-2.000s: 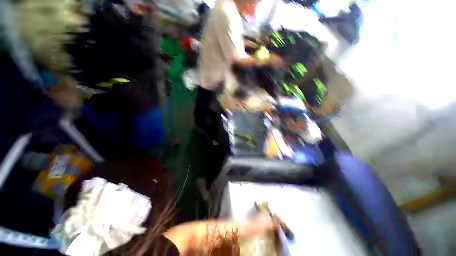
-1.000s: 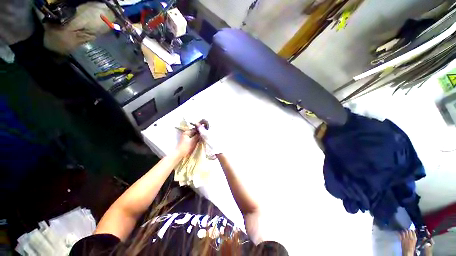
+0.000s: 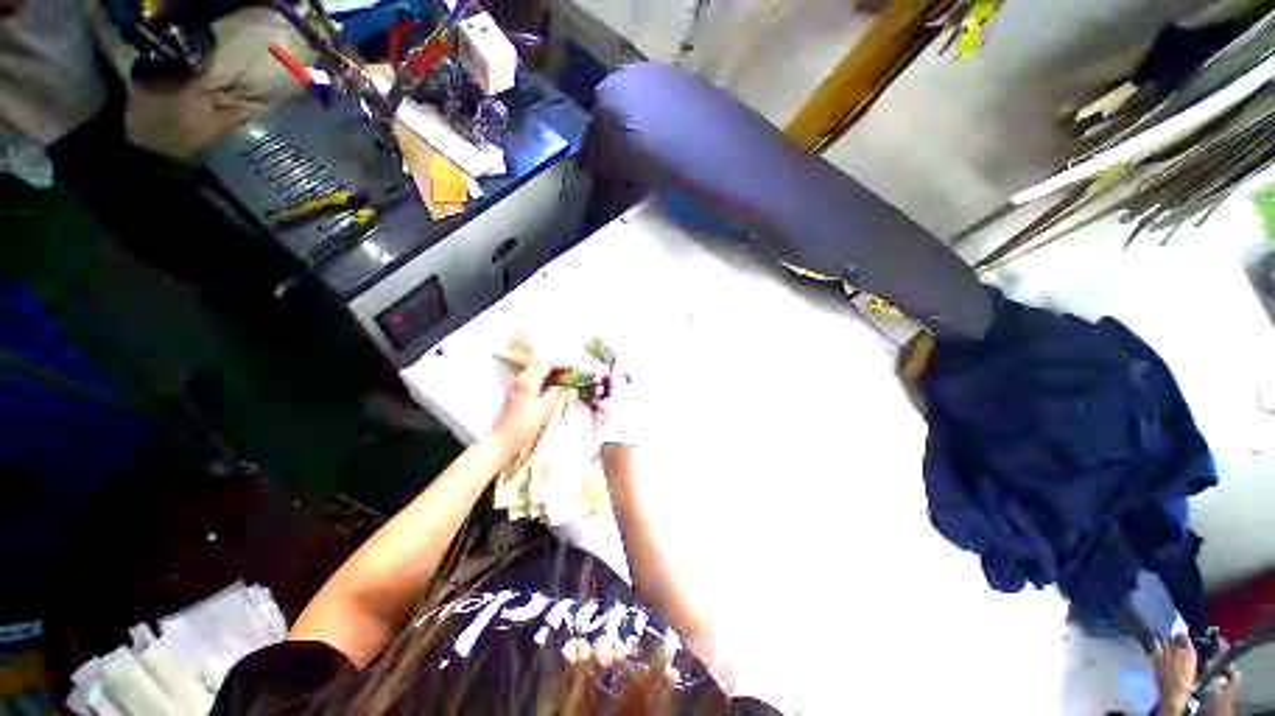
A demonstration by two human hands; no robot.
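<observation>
A bundle of cream fabric pieces [image 3: 545, 469] lies at the left edge of the white table [image 3: 783, 462], its ends fanned toward me. My left hand [image 3: 529, 403] is closed around the gathered part of the bundle. My right hand, in a white glove [image 3: 610, 409], nearly vanishes against the table beside it. A narrow olive-brown tie strip [image 3: 573, 378] runs between the hands, with a loose end above; the right fingers seem to be at it, but their grip is washed out.
A padded arm [image 3: 797, 196] stands along the table's far side. Dark navy garments [image 3: 1070, 441] are heaped at the right. A grey machine cabinet [image 3: 378, 210] with tools adjoins the table. White pieces [image 3: 189, 657] lie at lower left. Another person's hands [image 3: 1189, 674] show at lower right.
My right hand has moved slightly right, away from my left hand, and the strip shows more between them. My left hand still holds the bundle in nearly the same place.
</observation>
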